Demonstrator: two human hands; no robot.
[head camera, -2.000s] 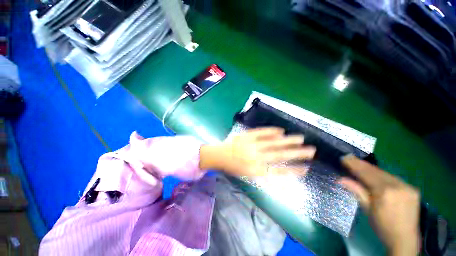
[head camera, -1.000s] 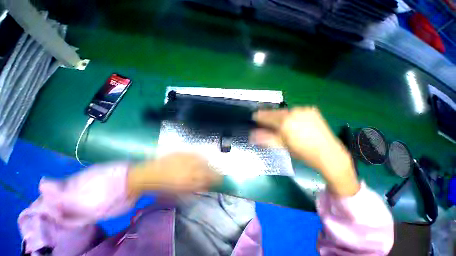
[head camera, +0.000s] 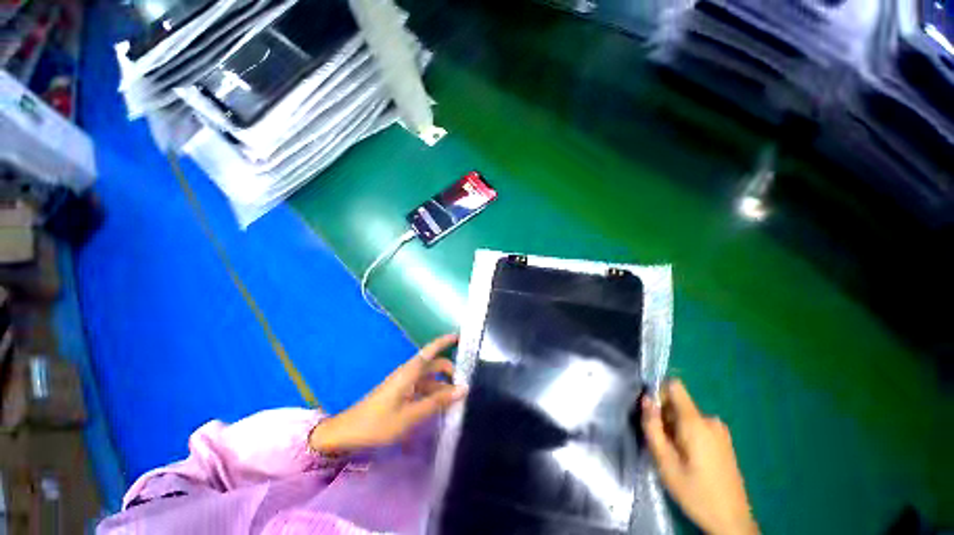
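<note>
A glossy black display panel (head camera: 560, 397) lies face up on a white bubble sleeve (head camera: 658, 313), its long side pointing away from me. Two small dark tabs show at its far edge. The near end is cut off by the picture's edge. My left hand (head camera: 398, 402) is at the left edge of the sleeve, fingers slightly apart, fingertips touching or nearly touching it. My right hand (head camera: 696, 455) grips the right edge of the panel and sleeve, with thumb and fingers around the edge.
A lit smartphone (head camera: 453, 207) with a white cable (head camera: 379, 270) lies beyond the panel on the green bench mat (head camera: 544, 178). Stacked sleeves with black panels (head camera: 303, 125) stand at the back left, more stacks (head camera: 795, 63) at the back right. Cardboard boxes (head camera: 47, 387) are at far left.
The panel and sleeve have turned from lying crosswise to lengthwise, and the panel's glossy face now shows. The right hand has moved to their right edge. The view has swung left.
</note>
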